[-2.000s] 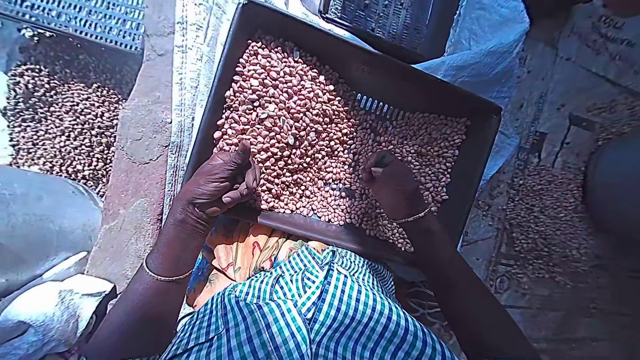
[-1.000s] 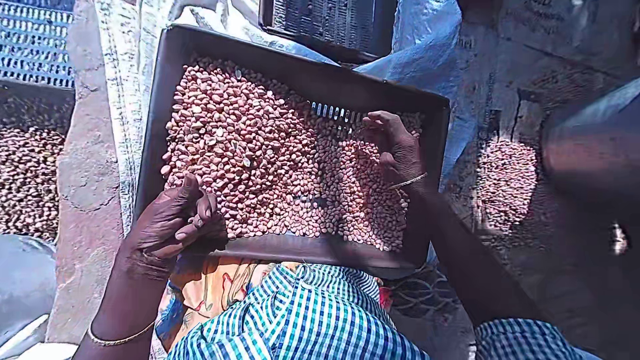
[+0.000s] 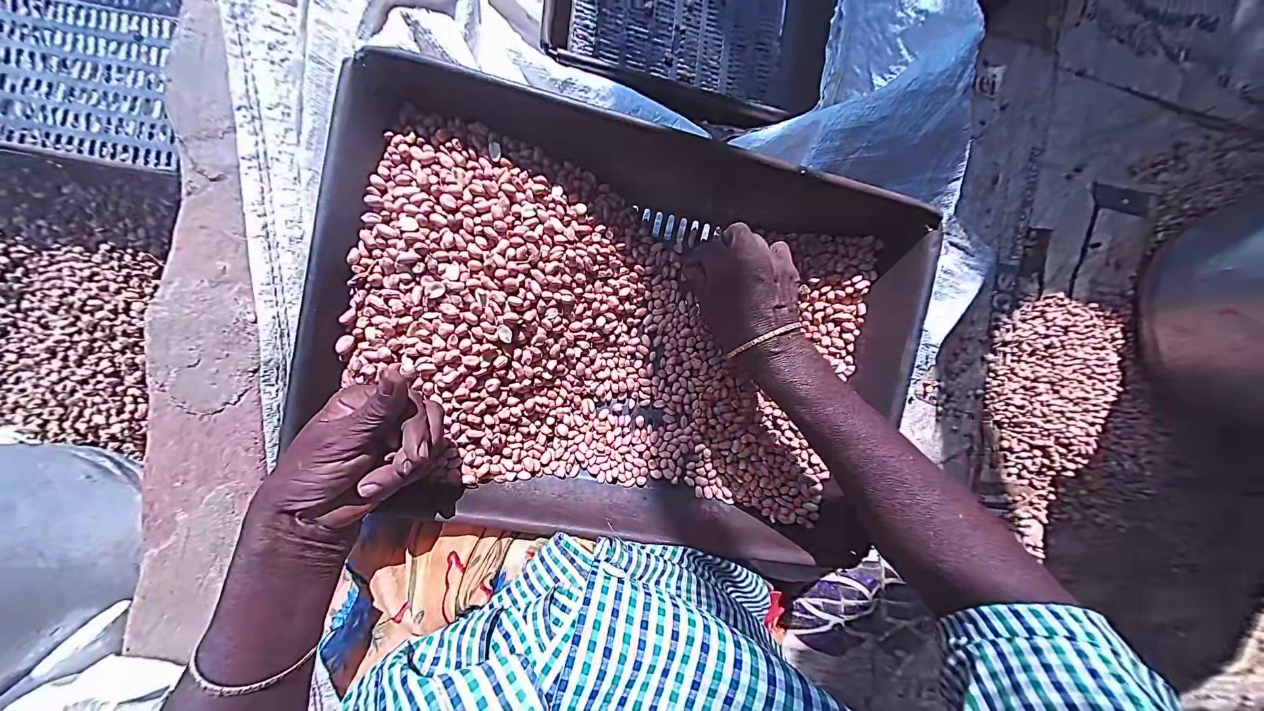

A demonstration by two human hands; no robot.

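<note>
A dark, slotted rectangular tray (image 3: 632, 143) rests tilted across my lap, filled with shelled peanuts (image 3: 494, 286). The heap is thicker on the left; a row of slots shows near the far wall. My left hand (image 3: 370, 449), fingers curled, is over the near left corner at the heap's edge; whether anything is between its fingers cannot be made out. My right hand (image 3: 746, 281) reaches over the right part of the tray, just beside the bare slots, its fingertips down at the peanuts and partly hidden by the back of the hand.
Another slotted crate (image 3: 681, 49) stands beyond the tray. At left are a slotted crate (image 3: 89, 79), a peanut pile (image 3: 69, 346) and a metal vessel (image 3: 69, 553). Woven plastic sacking (image 3: 889, 118) lies under and behind the tray. More peanuts (image 3: 1052, 385) lie at right near a rounded vessel (image 3: 1200, 296).
My right hand has moved from the near right part of the peanuts, over their right side, to beside the bare slots. My left hand stays by the near left corner. The view has shifted.
</note>
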